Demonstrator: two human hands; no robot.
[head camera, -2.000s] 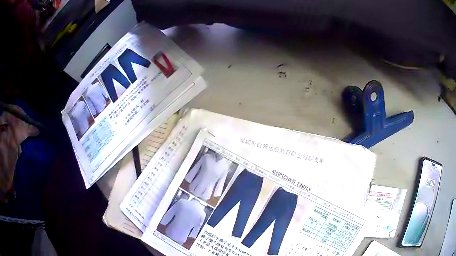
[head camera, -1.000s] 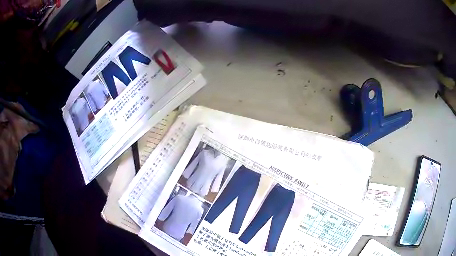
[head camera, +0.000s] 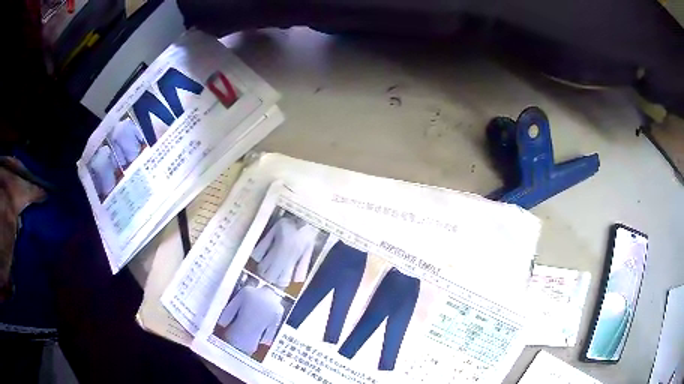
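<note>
No hand is in view. Nearest in front of me lie the stacked garment spec sheets (head camera: 360, 285), with photos of pale tops and dark blue trousers and a greenish table. A second spec sheet set (head camera: 176, 150) lies farther left, with similar pictures and a small red picture. A smartphone (head camera: 616, 294) lies face up at the right, its screen lit pale green and pink. A small printed slip (head camera: 556, 304) lies between the sheets and the phone, partly under the sheets.
A large blue clip (head camera: 534, 169) stands above the papers' right corner. A dark cloth-covered form (head camera: 450, 37) runs across the far side. White paper edges show at the bottom right (head camera: 553, 369) and right rim (head camera: 670, 337). Dark and blue fabric (head camera: 34, 259) is at the left.
The whole view has shifted, so the papers, clip and phone appear slightly farther left and a little higher. Their arrangement on the table looks the same.
</note>
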